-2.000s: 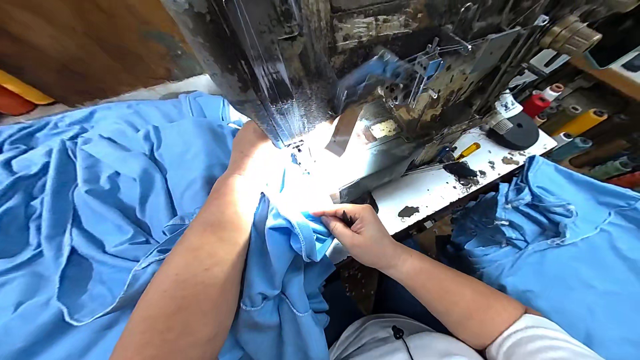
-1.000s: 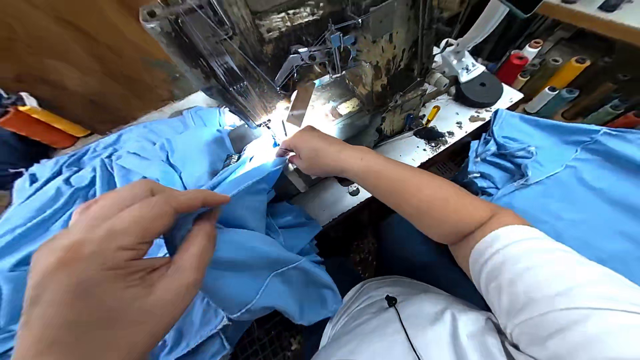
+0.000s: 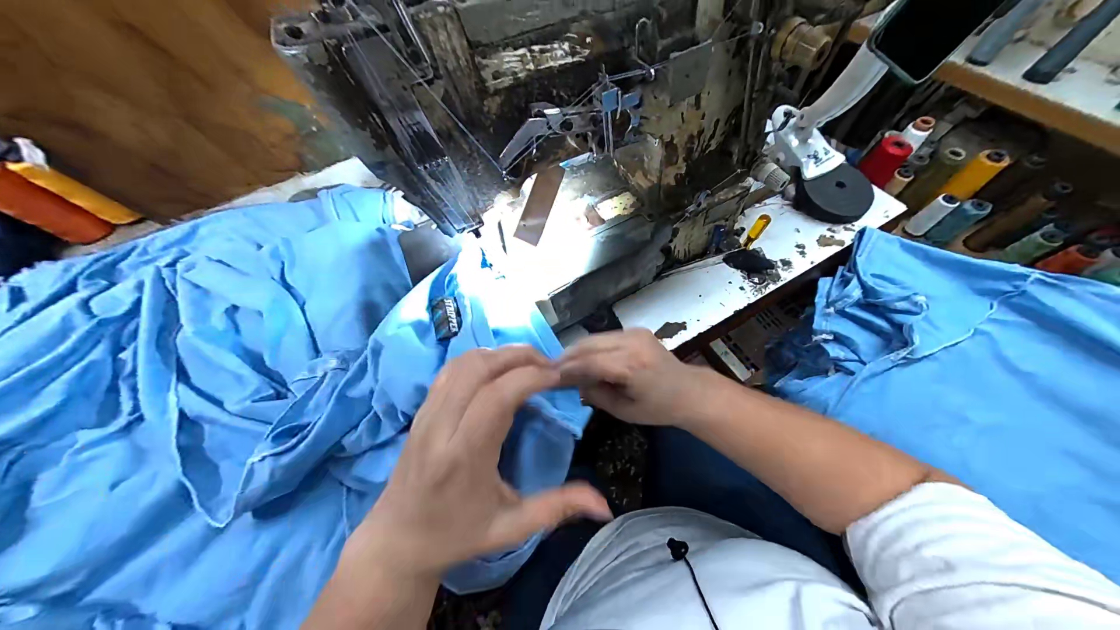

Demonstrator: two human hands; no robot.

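Observation:
Blue knit fabric (image 3: 394,350) runs up under the brightly lit needle area of a worn industrial sewing machine (image 3: 525,70). A small dark woven label (image 3: 445,318) lies on it near the needle. Over the fabric, below the machine bed, is my left hand (image 3: 472,455), thumb and fingers spread apart. Its fingertips come close to my right hand (image 3: 626,372), whose fingers are bent at the fabric's right edge. Motion blur hides whether the right hand grips the cloth.
More blue fabric (image 3: 980,367) hangs at the right. A white lamp (image 3: 805,144) on a black round base and a yellow-handled tool (image 3: 757,230) stand on the white table (image 3: 700,297). Thread cones (image 3: 976,173) fill the right side. An orange roll (image 3: 44,206) lies far left.
My left hand has moved right, from the fabric's left side to beside my right hand. The right hand has drawn back from the needle area toward me. The label now shows on the fabric.

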